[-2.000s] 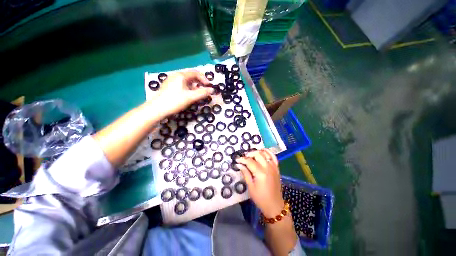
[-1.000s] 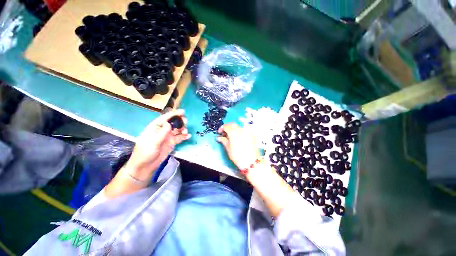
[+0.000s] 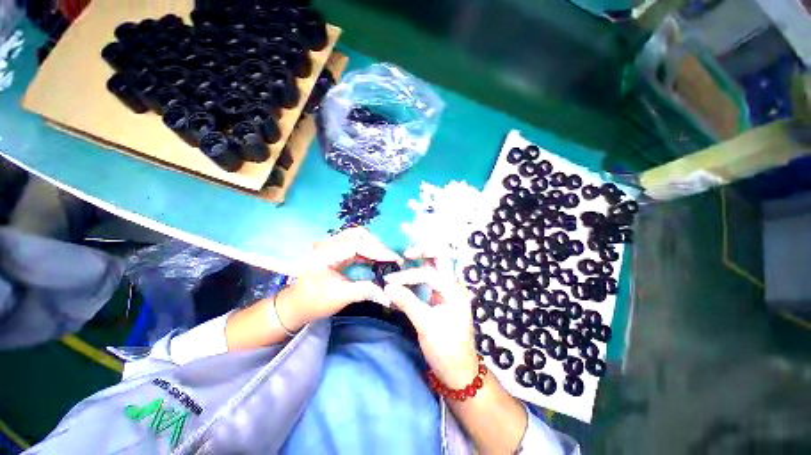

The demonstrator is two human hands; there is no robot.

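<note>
My left hand (image 3: pixel 333 277) holds a small black part (image 3: pixel 383 269), which looks like a black ring, between thumb and fingers at the bench's front edge. My right hand (image 3: pixel 437 307) meets it there, its fingertips touching the same part; whether it pinches a smaller piece is hidden. Small black parts (image 3: pixel 360 204) lie heaped beyond my hands. Small white parts (image 3: pixel 442 216) form a loose pile beyond my right hand. Many black rings (image 3: pixel 537 269) lie on the white board (image 3: pixel 578 402) at the right.
Black cylinders (image 3: pixel 222 80) stand massed on the brown board (image 3: pixel 67 89) at the upper left. An open clear plastic bag (image 3: pixel 381 120) sits on the teal bench (image 3: pixel 191 209). A wrapped yellowish post (image 3: pixel 725 163) is at the right. Another person's sleeve (image 3: pixel 58 284) shows at the left.
Both hands have come together around the black part. My right hand has left the small black heap and moved toward my left hand. The view has shifted slightly.
</note>
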